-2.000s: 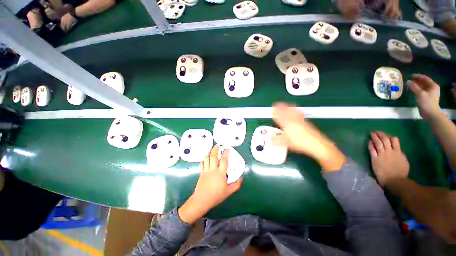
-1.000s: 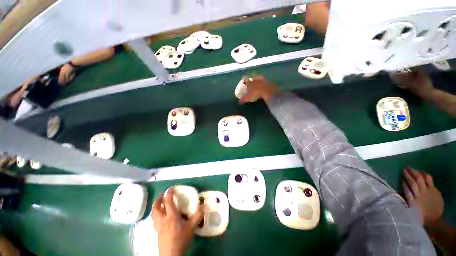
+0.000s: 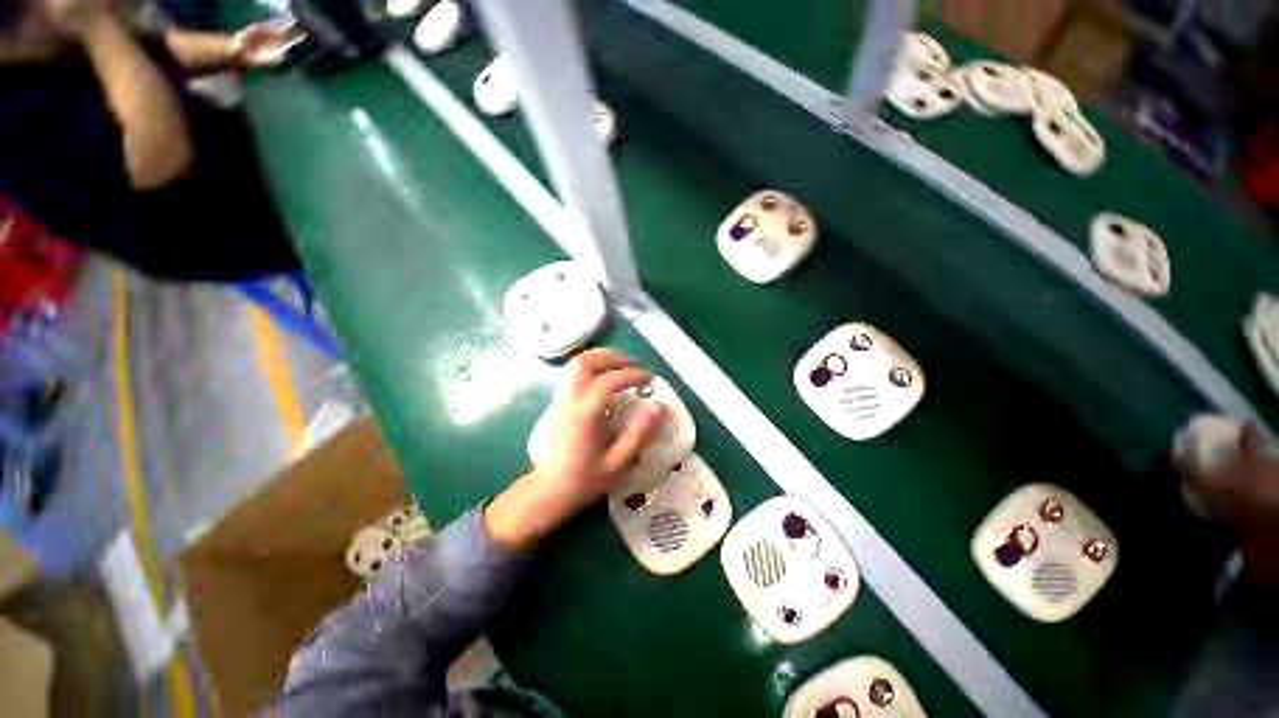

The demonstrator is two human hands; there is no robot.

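My left hand (image 3: 578, 442) is curled over a cream rounded-square cover (image 3: 659, 431), gripping it; its fingers hide part of the cover. This cover overlaps another cream cover with a slotted grille (image 3: 671, 516) on the near green surface. More cream covers lie beside it, one above left (image 3: 556, 309), one to the right (image 3: 791, 568), and one cut off by the bottom edge. My right hand (image 3: 1246, 484) is dark, blurred and cut off by the right edge. It holds a pale cream piece (image 3: 1209, 446) over the belt.
Several cream covers lie on the dark belt (image 3: 858, 380) beyond a pale rail (image 3: 743, 435). A grey metal post (image 3: 568, 140) stands at the rail. Overlapping covers (image 3: 999, 87) lie past the far rail. A cardboard box (image 3: 302, 512) is lower left; a person (image 3: 140, 154) sits upper left.
The view has swung left and turned, so the belt now runs diagonally. My left hand remains on a cover in the near row. My right hand remains over the belt with a pale piece.
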